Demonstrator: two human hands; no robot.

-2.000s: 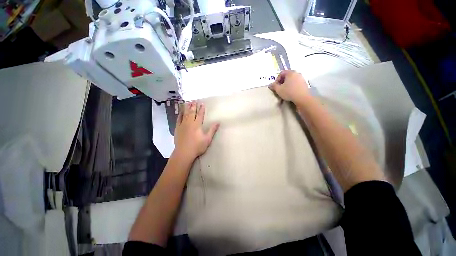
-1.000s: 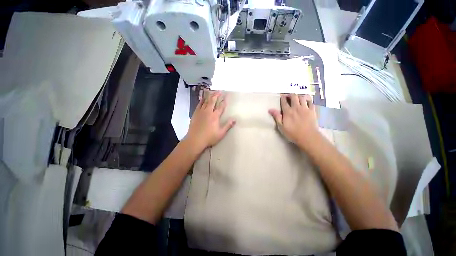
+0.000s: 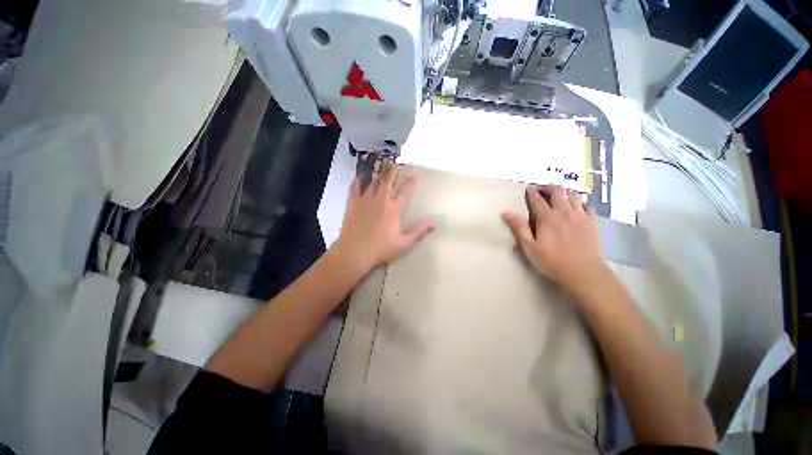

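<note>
A large beige garment panel [image 3: 472, 320] lies over the table edge, its far edge along the white placement template [image 3: 490, 138]. My left hand [image 3: 378, 218] lies on the panel's far left corner, fingers spread, fingertips close to the needle and presser foot [image 3: 378, 160]. My right hand [image 3: 561, 231] lies on the far right part of the panel, thumb apart, fingertips at its far edge and partly curled. Both hands rest on the cloth from above. The white sewing machine head [image 3: 361, 71] stands just beyond my left hand.
A silver clamp mechanism [image 3: 516, 58] stands behind the template. A control panel [image 3: 734, 67] and loose white cords [image 3: 694, 164] are at the right. Stacked panels [image 3: 125, 98] lie at the left. Another beige panel [image 3: 743, 293] lies right of my right arm. A red bin [image 3: 792, 133] is beyond.
My right hand has gone from pinching the panel's far right corner to lying on the cloth. The panel's far edge now lies flat. My left hand stays at the left corner. The view has shifted.
</note>
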